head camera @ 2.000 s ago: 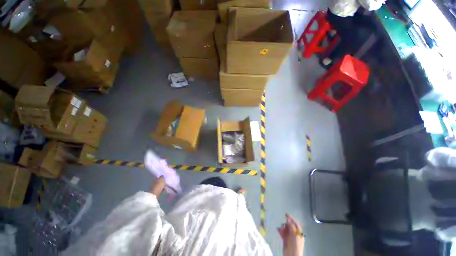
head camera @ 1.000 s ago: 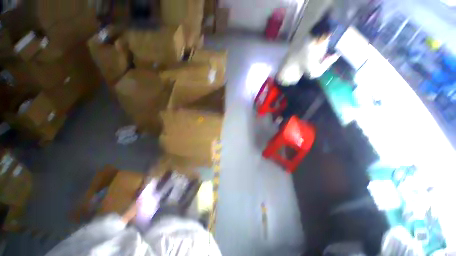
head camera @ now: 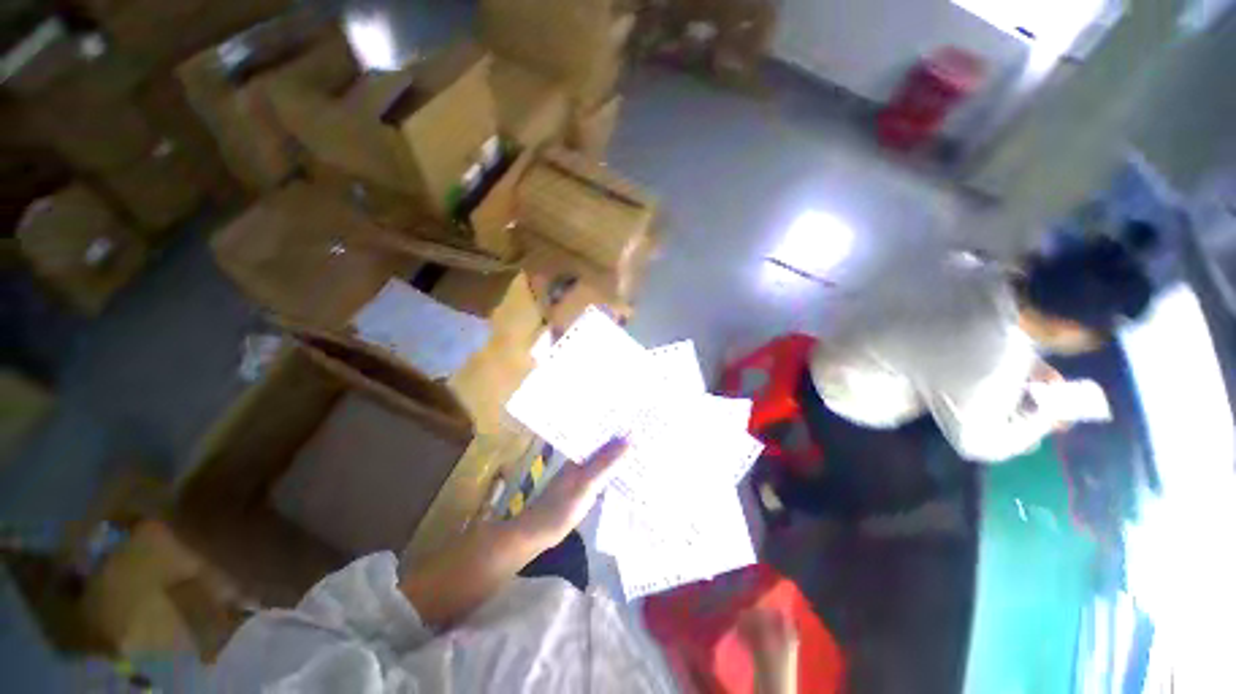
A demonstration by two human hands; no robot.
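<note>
Several white delivery note sheets [head camera: 678, 488] are fanned out in the middle of the view. They are overexposed, with small holes along their edges. My left hand [head camera: 576, 499] is bare and grips them at their left side, with its fingers partly on top of the sheets. My right hand [head camera: 770, 651] is a blurred shape at the bottom edge, below the sheets and in front of a red stool [head camera: 813, 630]. Its fingers cannot be made out.
A large open carton [head camera: 366, 475] stands at the lower left, with more cartons [head camera: 447, 129] behind it. A seated person [head camera: 935, 353] in white holds something pale by a green-topped desk [head camera: 1017, 569] at the right. Another red stool [head camera: 773, 386] stands beside that person.
The view has moved forward past the small floor boxes to the large cartons and the seated person. The sheets in my left hand are now raised and fanned out. My right hand shows at the bottom edge.
</note>
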